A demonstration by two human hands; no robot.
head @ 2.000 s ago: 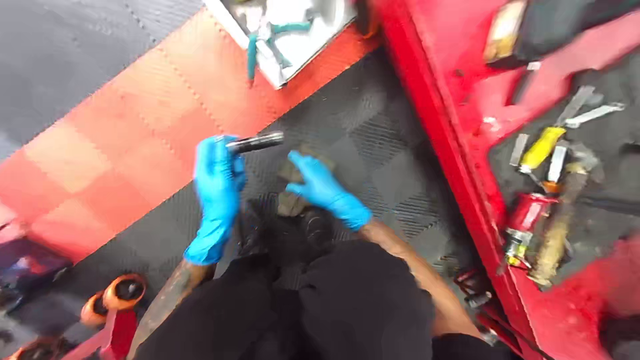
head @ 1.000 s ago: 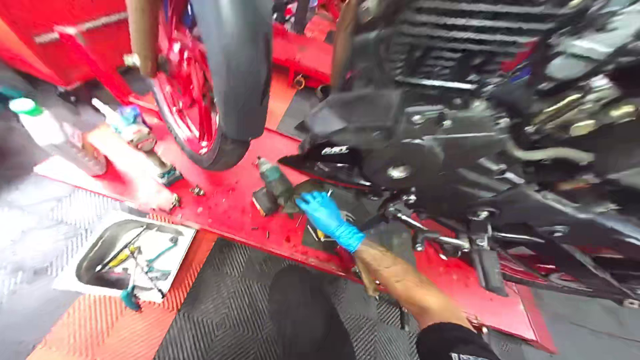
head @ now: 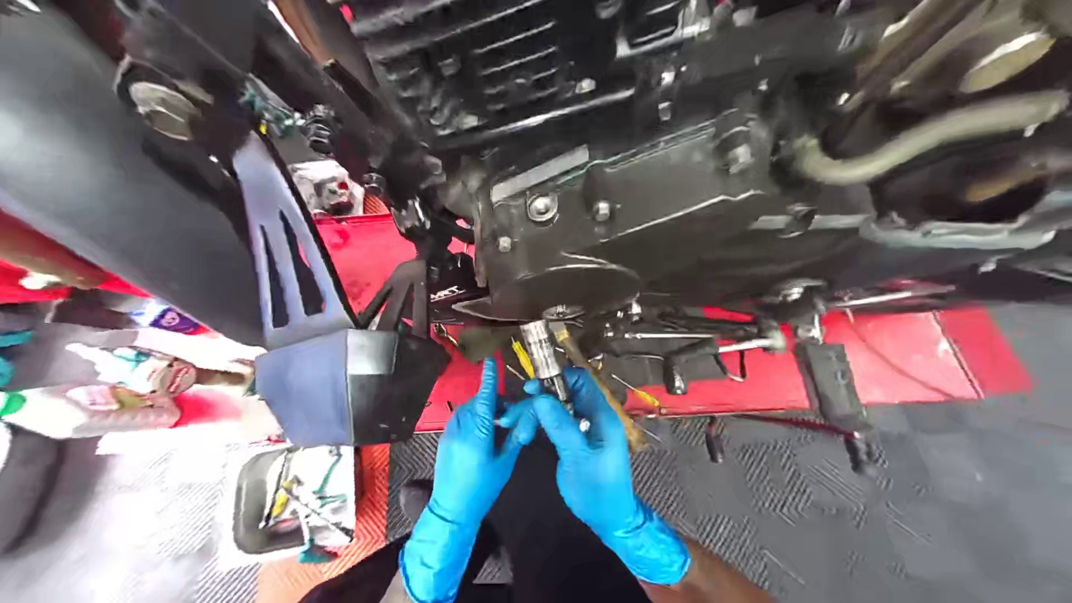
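Note:
Both hands wear blue gloves and meet low in front of a motorcycle's black engine cover (head: 603, 234). My right hand (head: 590, 452) grips a metal socket with a dark extension (head: 544, 356), its wide end pointing up toward the engine's underside. Against its lower end are the fingertips of my left hand (head: 477, 461), whose index finger points upward; whether that hand grips it too, I cannot tell. Behind the socket, a yellow-handled tool (head: 523, 358) lies on the red lift platform (head: 896, 360). The foot peg (head: 829, 377) is to the right.
At left are the front tyre (head: 109, 167) and a blue-grey and black fairing part (head: 335, 385). A metal tray (head: 251, 502) of tools stands on the floor below them. Bottles (head: 75, 410) lie or stand at the far left. Engine parts overhang the hands.
The view has swung from the floor and a red bench to the motorcycle. One second ago a gloved hand was by a green power tool on the platform; now both hands are together at the socket.

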